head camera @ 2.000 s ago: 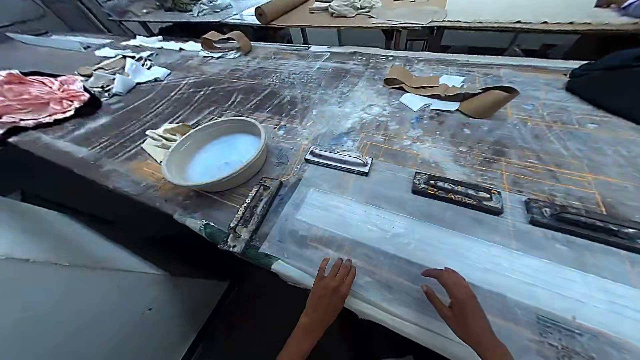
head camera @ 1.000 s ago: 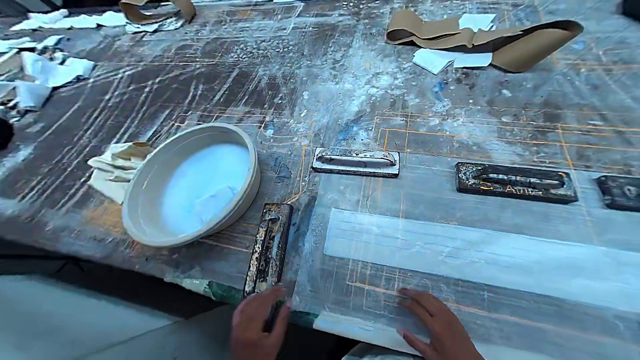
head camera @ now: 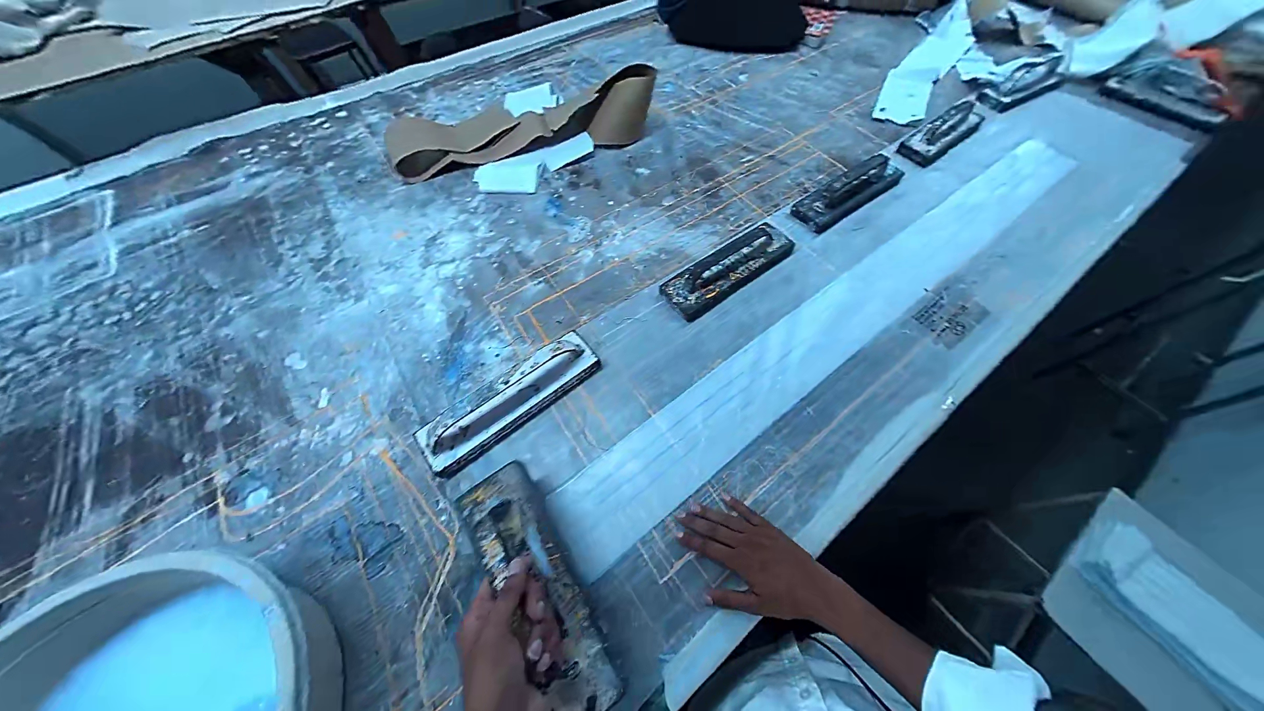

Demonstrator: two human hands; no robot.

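My left hand (head camera: 509, 637) is closed around the handle of a worn, stained block-shaped weight (head camera: 568, 602) at the near left end of the clear sheet. My right hand (head camera: 760, 568) lies palm down, fingers spread, on the clear sheet (head camera: 790, 484) near the table edge. A long pale strip (head camera: 770, 385) shows at the sheet, beyond my right hand. Along the sheet's far side sit a white-topped weight with a handle (head camera: 509, 405) and dark handled weights, including one dark weight (head camera: 728, 272) and another (head camera: 846, 193).
A round tub (head camera: 311, 632) with pale contents stands at the lower left. A curled brown paper strip (head camera: 474, 143) and white scraps (head camera: 509, 176) lie on the marked table. More white scraps (head camera: 923, 69) and a dark bundle (head camera: 733, 22) are at the far side. A white box-like object (head camera: 1136, 602) is below right.
My left hand now holds the stained weight, which lay between the tub and the sheet. The right hand is flat on the sheet. The view has swung toward the sheet's far end.
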